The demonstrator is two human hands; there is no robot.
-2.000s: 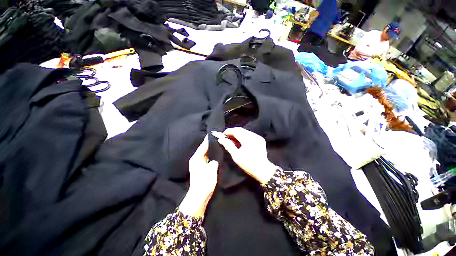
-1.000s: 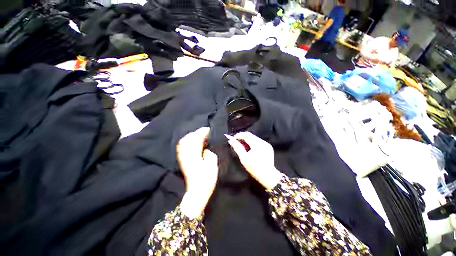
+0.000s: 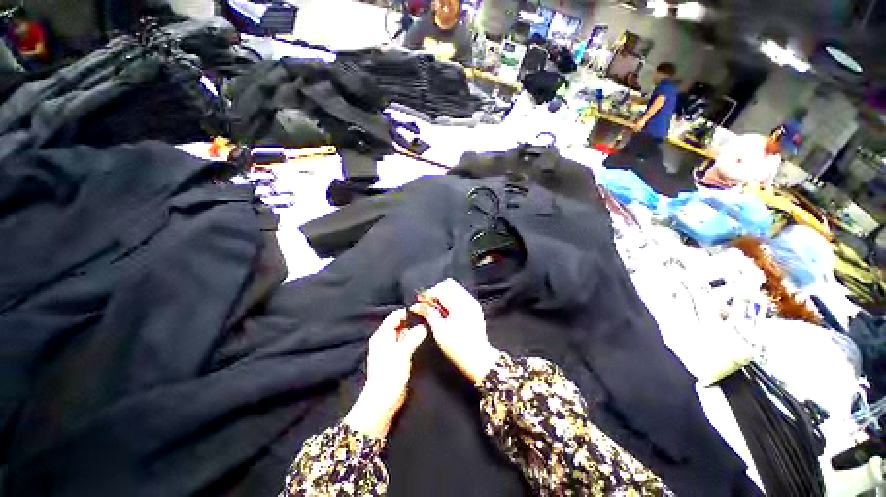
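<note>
A dark navy suit jacket [image 3: 573, 320] lies in front of me with a black hanger [image 3: 483, 202] hook rising at its collar. My left hand [image 3: 391, 361] pinches the jacket's edge below the collar. My right hand [image 3: 455, 325] meets it there, fingertips touching or nearly touching. A small red item [image 3: 434, 305], perhaps thread snips, shows between my right fingers, mostly hidden. The cloth between the fingertips is hidden.
More dark jackets [image 3: 117, 252] are heaped at the left. An orange-handled tool [image 3: 291, 152] lies at upper left. Blue plastic bags [image 3: 704, 215] and brown fluffy trim [image 3: 777, 281] are at right. A black bundle [image 3: 772, 427] is at lower right. People stand or sit in the background.
The view has tilted up, showing more of the room. My hands have come together, and the right hand has moved left onto the jacket's edge. The collar opening looks smaller.
</note>
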